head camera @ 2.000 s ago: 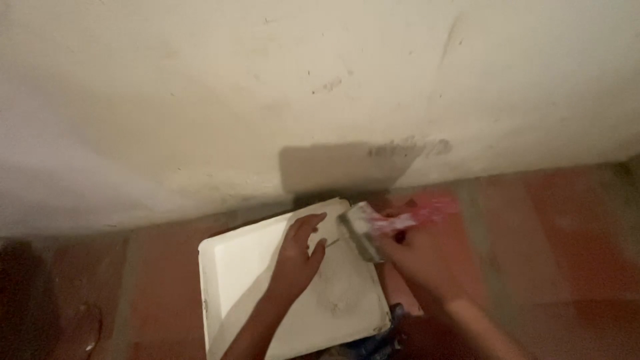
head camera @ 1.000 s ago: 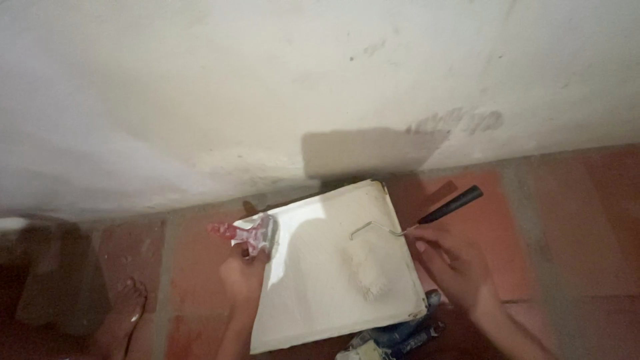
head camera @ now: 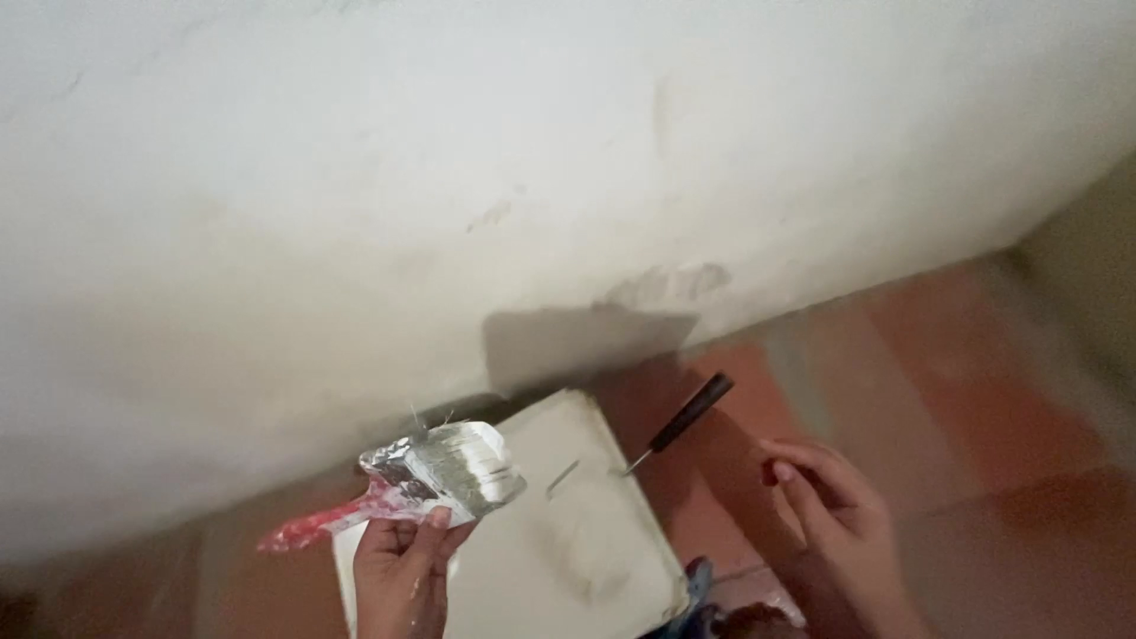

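Observation:
My left hand [head camera: 413, 568] holds a wide paintbrush [head camera: 466, 466] by its ferrule, the red paint-smeared handle pointing left and the whitish bristles to the right. Beneath and right of it is a white tray [head camera: 643, 541] with pale paint in it. A tool with a black handle [head camera: 692, 413] and thin metal shaft leans over the tray's right edge, its lower part partly sunk in the paint. My right hand [head camera: 825, 497], to the right of that tool, has thumb and forefinger close together and touches neither tool nor tray; whether something small is between them, I cannot tell.
A whitish wall [head camera: 532, 177] with scuffs and stains rises behind the tray and bears its shadow. Red floor tiles [head camera: 967, 355] with grey joints lie to the right. Something dark and bluish [head camera: 697, 590] is under the tray's lower right corner.
Two seconds ago the brush was in my right hand; one second ago it was in my left. My right hand has moved away from the black-handled tool. The brush is now raised in front of the tray.

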